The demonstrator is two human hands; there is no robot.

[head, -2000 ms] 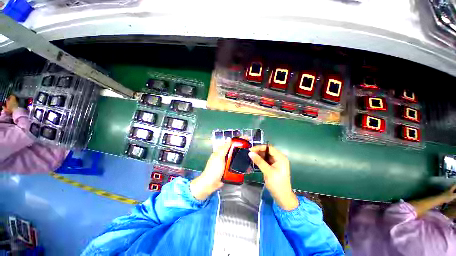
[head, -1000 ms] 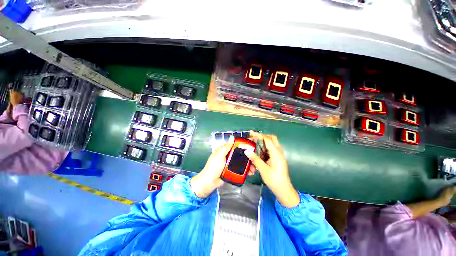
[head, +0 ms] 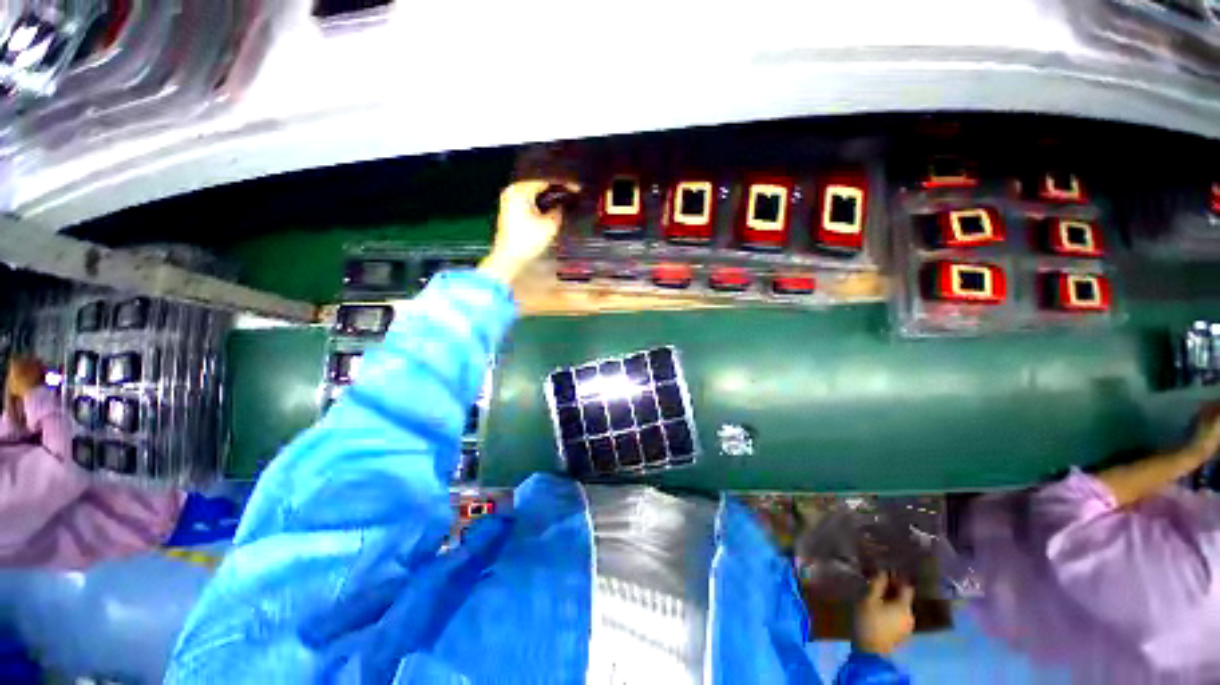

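Note:
My left hand (head: 526,221) is stretched to the left end of the supply blister tray (head: 870,248). Its fingers are closed on a small dark object (head: 557,197), too blurred to identify. In that tray stand several red housings (head: 692,209) with pale frames around dark windows. The lens sheet (head: 622,412), a grid of glossy black rectangles, lies on the green bench in front of me. My right hand (head: 883,616) is low at the right, small in view, fingers apart, with nothing visible in it.
Clear scraps (head: 736,439) lie right of the lens sheet. My left sleeve partly covers the tray of dark-faced units (head: 364,319). A neighbouring tray (head: 1010,319) holds red housings. People in pink sleeves (head: 1121,509) are at both sides. A white shelf (head: 669,80) hangs over the bench.
My left hand has moved from in front of me up to the supply tray. My right hand has dropped to the lower right. The red housing they held is no longer between them; the lens sheet is uncovered.

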